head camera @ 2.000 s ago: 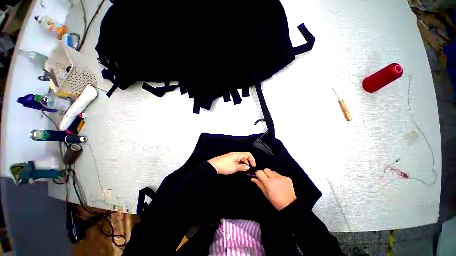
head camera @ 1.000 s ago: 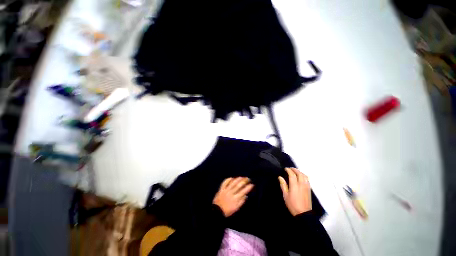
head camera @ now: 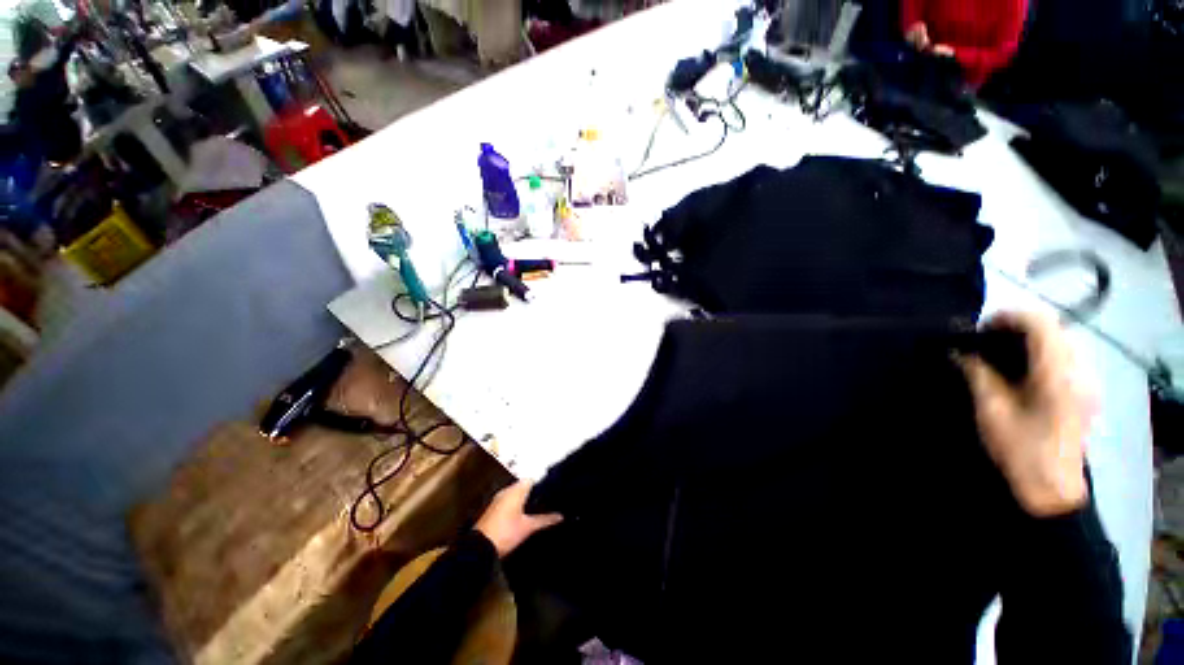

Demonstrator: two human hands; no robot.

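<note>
A black garment (head camera: 779, 442) is held spread in front of me, partly over the table's near edge. My left hand (head camera: 516, 520) grips its lower left edge. My right hand (head camera: 1039, 416), slightly blurred, holds its upper right corner, with the fingers closed on black cloth. A pile of black garments (head camera: 831, 234) lies behind it on the white table (head camera: 455, 377), with short straps sticking out at its left.
A purple bottle (head camera: 497, 182), a teal tool with a yellow-green top (head camera: 396, 260) and cords stand at the table's left. A black hair dryer (head camera: 305, 394) lies on a brown surface below. A person in red (head camera: 993, 33) is at the far side.
The view has swung left and up. The garment lay flat under both hands; now it is raised and spread between them. My right hand has moved up to its corner, my left to its side edge.
</note>
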